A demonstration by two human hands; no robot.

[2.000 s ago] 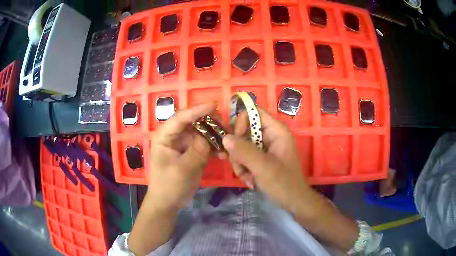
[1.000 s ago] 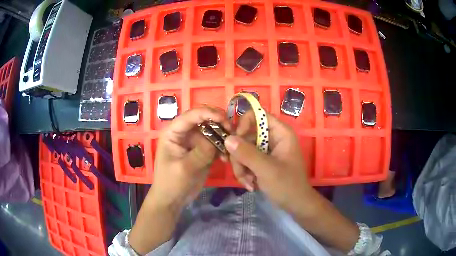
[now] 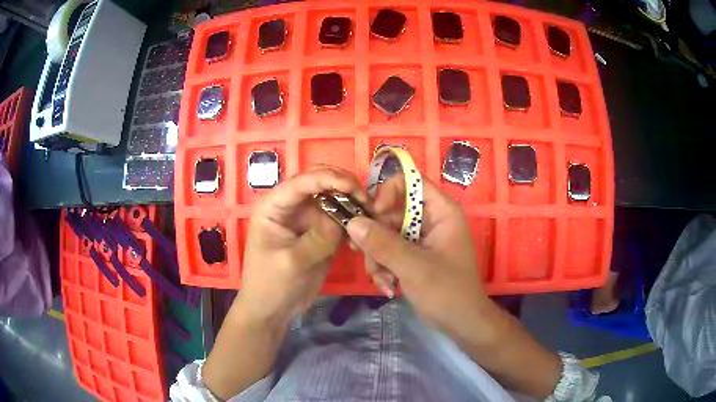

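My left hand [image 3: 292, 235] holds a smartwatch body [image 3: 342, 209] edge-up above the orange-red tray, its metallic side showing. My right hand [image 3: 424, 251] holds a looped yellow-white sticker strip [image 3: 414, 196] with black dots, and its thumb touches the lower end of the watch body. The fingers partly hide the watch body. The parts tray [image 3: 352, 149] lies under both hands, with square watch bodies in the pockets of its upper three rows and one in the bottom left pocket. One watch body [image 3: 388, 166] shows partly behind the strip loop.
A white tape dispenser [image 3: 93, 74] stands at the left beside a clear blister tray [image 3: 153, 118]. A second orange-red tray [image 3: 110, 314] with dark purple straps [image 3: 118, 263] is at the lower left. A pale sleeve [image 3: 691, 306] shows at the right and a person's foot [image 3: 606, 298] near it.
The watch body has tilted flatter and moved slightly right between my fingers. The strip loop has shifted slightly right. The tray's watch bodies stay in their pockets.
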